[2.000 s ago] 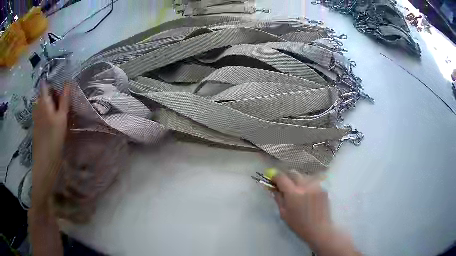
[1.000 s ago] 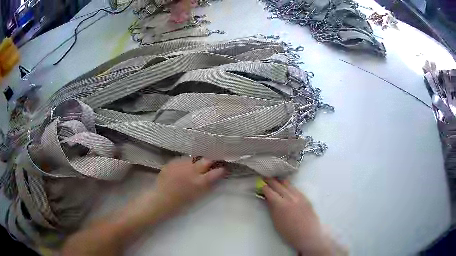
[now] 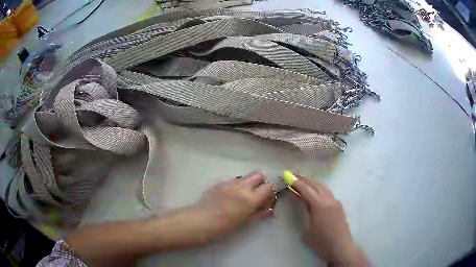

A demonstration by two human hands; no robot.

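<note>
My left hand is low in the middle, fingers bent over a small sewn strap end. A bit of ribbed webbing and dark metal shows past its fingertips; the rest is hidden under the hand. My right hand holds thread snips with a bright yellow part at the fingertips, the blades close to the strap end. The strap pile lies beyond my hands, with snap hooks at its right end.
A looped strap bundle lies at the left, one strap hanging down beside my left forearm. A darker strap batch is at the far right. Yellow-orange material is at the far left. A thin dark line crosses the table at right.
My left hand has moved from the far left to beside my right hand, and then both moved nearer to me, away from the pile. The snips stayed in my right hand.
</note>
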